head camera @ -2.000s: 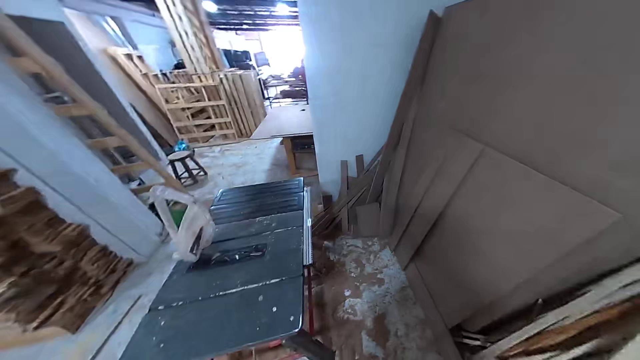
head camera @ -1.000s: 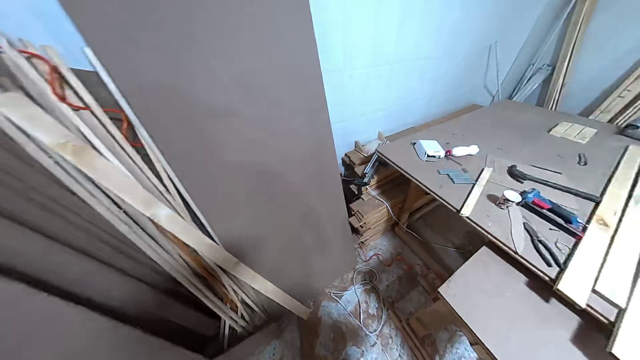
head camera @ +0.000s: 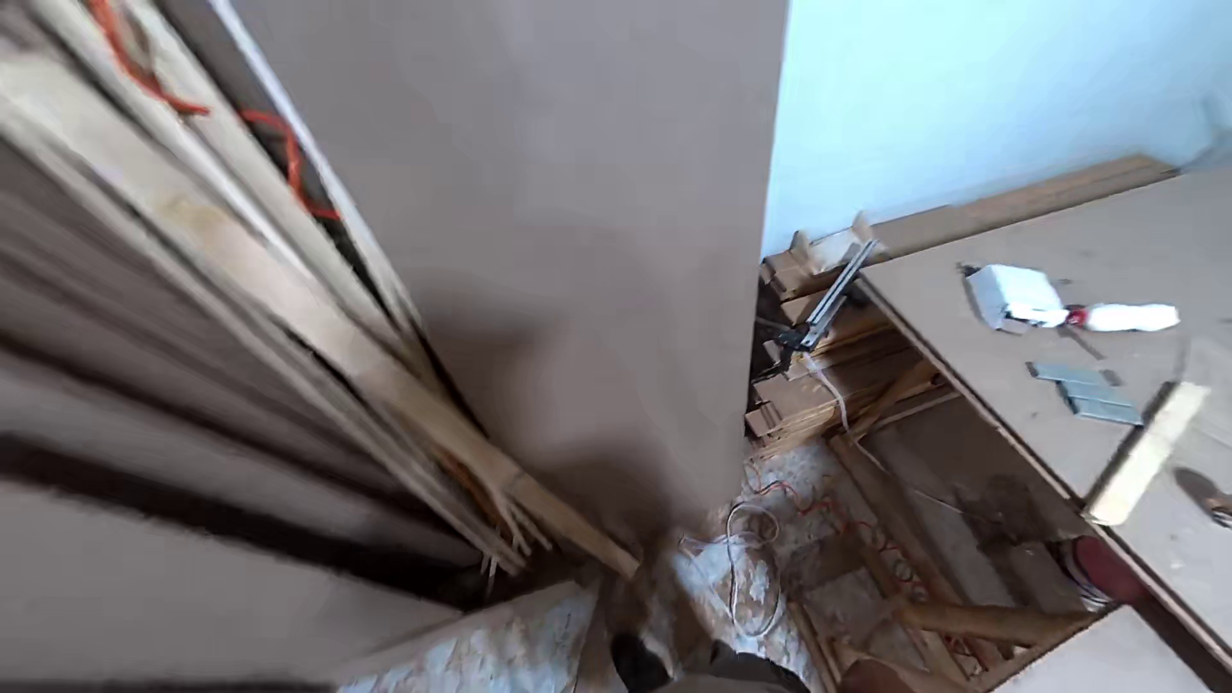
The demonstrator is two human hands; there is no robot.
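Observation:
Neither of my hands clearly shows in the head view. At the bottom edge, dark footwear point(head camera: 640, 662) stands on the dusty floor. Just ahead, a tall brown board point(head camera: 577, 221) leans upright against the wall. Long thin wood strips point(head camera: 318, 298) slant across the left side, with an orange cord point(head camera: 289, 159) among them. On the worktable point(head camera: 972, 337) at the right lie a white box point(head camera: 1020, 294), a white bottle-like item point(head camera: 1134, 318), grey flat strips point(head camera: 1088, 393) and a pale wood strip point(head camera: 1147, 454).
Cut wood pieces point(head camera: 799, 395) are stacked beside the table, with a metal-railed tool point(head camera: 833, 298) on them. A white cable point(head camera: 736, 577) loops over the floor near wooden table supports point(head camera: 991, 621). More sheets point(head camera: 144, 587) lean at the left.
The view has swung from the table saw to the leaning boards and worktable, and has come closer to them. My hands show in none of the frames.

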